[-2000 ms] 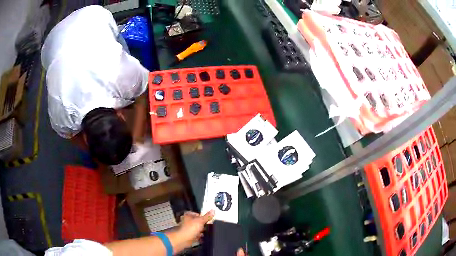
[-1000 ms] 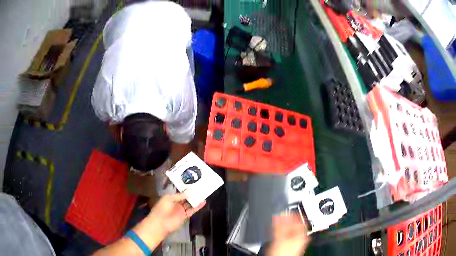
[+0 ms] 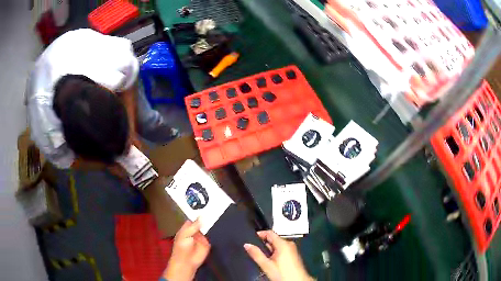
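Observation:
A white retail box (image 3: 199, 196) with a round dark watch picture is in my left hand (image 3: 188, 249), which grips its lower edge. My right hand (image 3: 279, 258) has its fingers apart and holds nothing. It is just below another white box (image 3: 290, 210) lying on the bench. Further right, two stacks of white boxes (image 3: 351, 147) lie with dark-edged pieces between them. The red pocket tray (image 3: 258, 115) behind them holds rows of small black watch heads.
A coworker in white (image 3: 82, 71) bends at the left, holding white boxes. Film-covered red trays (image 3: 404, 46) and a tilted red tray (image 3: 472, 164) stand right, by a metal post (image 3: 434, 118). An orange-handled tool (image 3: 224, 64) and a red-tipped tool (image 3: 402, 222) lie on the bench.
The grey slab seen near my right hand is gone from it. A white box now lies by that hand. My left hand still holds a box. The coworker has turned and raised white boxes.

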